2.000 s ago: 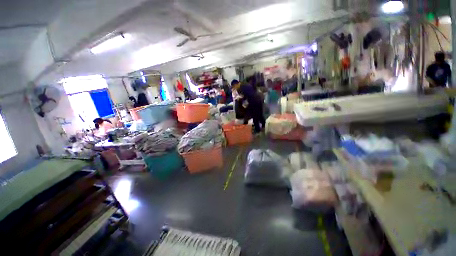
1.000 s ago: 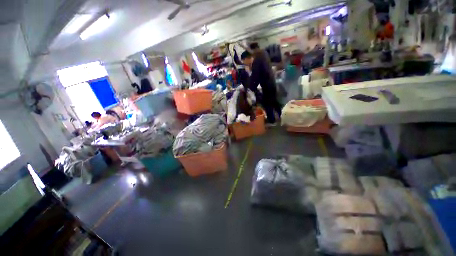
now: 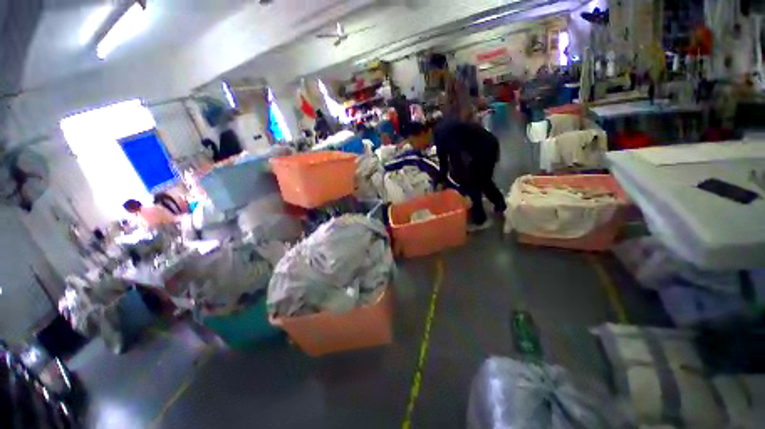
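Neither of my hands is in the picture. Nearest in front of me, an orange crate (image 3: 340, 325) stands on the dark floor, heaped with grey-beige cloth (image 3: 331, 264). A teal crate (image 3: 241, 327) with a grey cloth pile stands just left of it. A silvery plastic bag (image 3: 524, 394) lies at the bottom edge, cut off by it. A smaller orange crate (image 3: 432, 228) stands farther back with a little pale cloth inside.
A person in dark clothes (image 3: 470, 157) bends beside the smaller crate. A white-topped table (image 3: 679, 197) with a dark flat object juts in from the right. Strapped bundles (image 3: 671, 369) lie below it. A yellow line (image 3: 424, 352) runs along the floor. Dark shiny equipment (image 3: 38, 390) is at bottom left.
The view has moved forward: the crates, table and bag look nearer. The white slatted item at the bottom has left the picture. The person bends lower, and the smaller orange crate holds less cloth.
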